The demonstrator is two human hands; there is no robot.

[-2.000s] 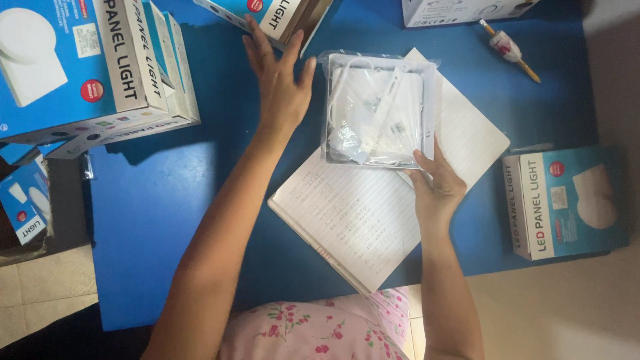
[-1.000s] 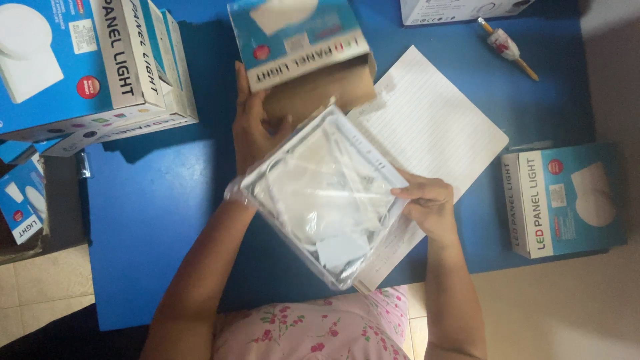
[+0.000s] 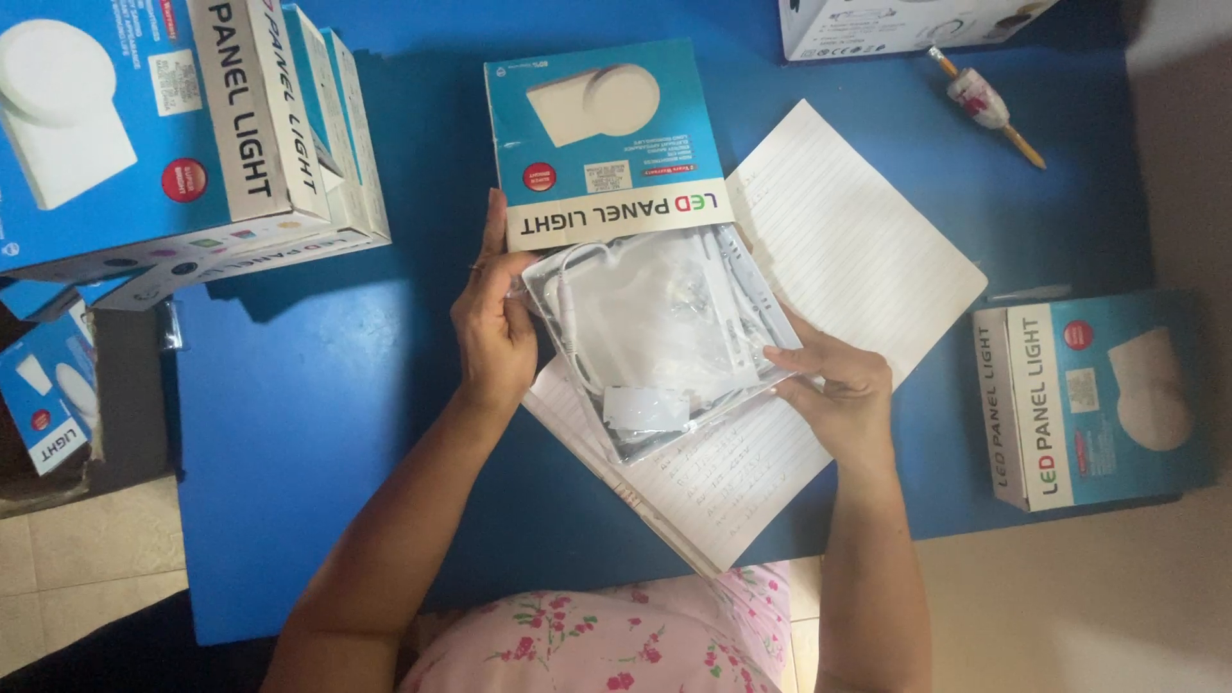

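A square white LED panel light [image 3: 654,337] in clear plastic wrap, with a cable and small parts showing, lies partly within the open end of a blue and white cardboard box [image 3: 606,135]. My left hand [image 3: 496,318] grips the box's lower left corner, with its fingertips at the edge of the wrapped panel. On the panel's lower right edge, my right hand [image 3: 833,380] holds it between thumb and fingers. Beneath them an open ruled notebook [image 3: 857,241] with handwriting rests on the blue table [image 3: 298,462].
Stacked panel light boxes [image 3: 260,115] stand at the upper left, above an open carton [image 3: 130,414] holding another. One more box [image 3: 1097,404] sits at the right edge. A wrapped stick [image 3: 982,101] and a white box [image 3: 905,24] are at the upper right.
My left hand has taken hold of the box and brought it down from the top of the table. The wrapped panel, flat over the notebook earlier, is now turned and partly inside the box's open end.
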